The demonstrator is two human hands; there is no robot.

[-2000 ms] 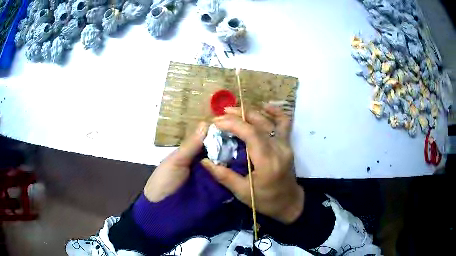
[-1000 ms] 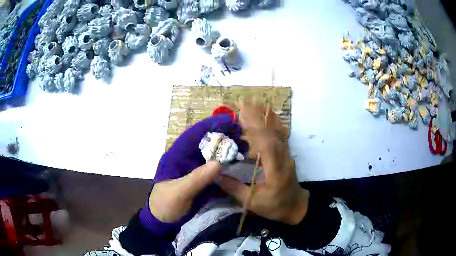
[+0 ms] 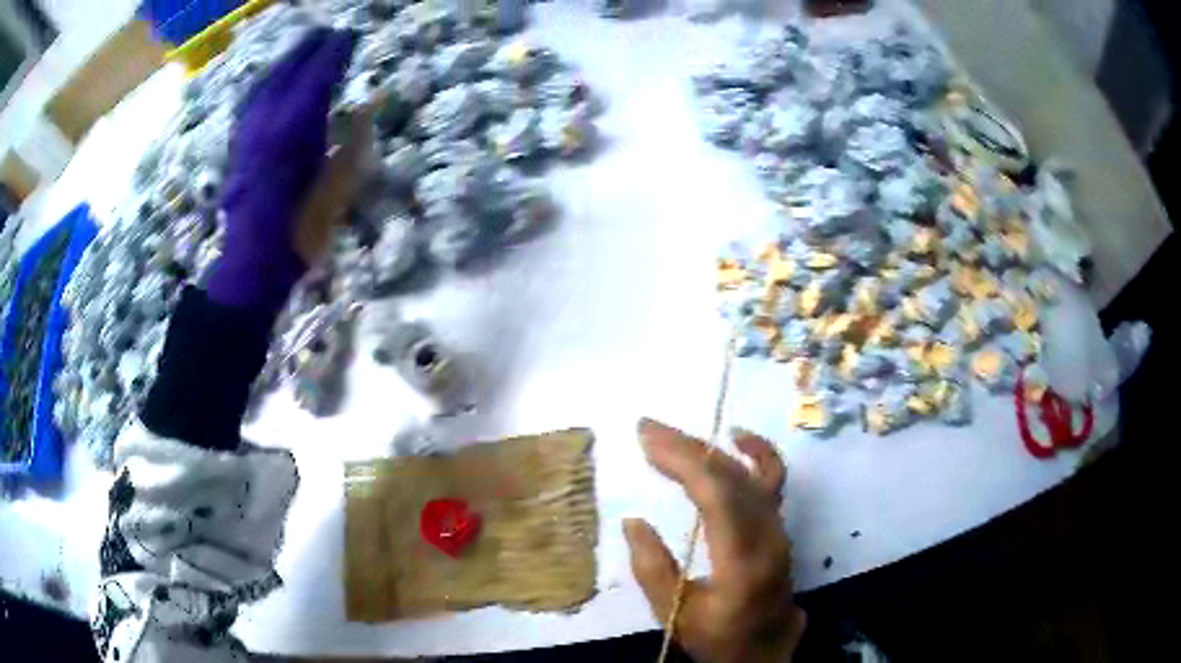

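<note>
My left hand (image 3: 282,168), in a purple glove, is stretched over the large pile of hollow grey parts (image 3: 453,168) at the upper left. Its fingers are blurred, and I cannot tell if they hold anything. My right hand (image 3: 728,550) is bare, right of the cardboard, with thumb and fingers spread and the thin skewer (image 3: 721,402) held between the fingers, pointing up and away. The red glue cap (image 3: 449,527) sits on the brown cardboard pad (image 3: 538,550). A pile of grey-and-yellow parts (image 3: 907,324) lies at the right.
A grey part with a dark opening (image 3: 425,356) lies just beyond the cardboard. A blue tray (image 3: 52,350) stands at the far left. Red handles (image 3: 1052,417) lie near the right table edge beside clear plastic (image 3: 1124,356). A yellow edge (image 3: 220,36) shows at the top left.
My left hand has left the cardboard area for the grey pile. The lump between my hands is no longer visible there. My right hand has moved right with the skewer. The view has shifted.
</note>
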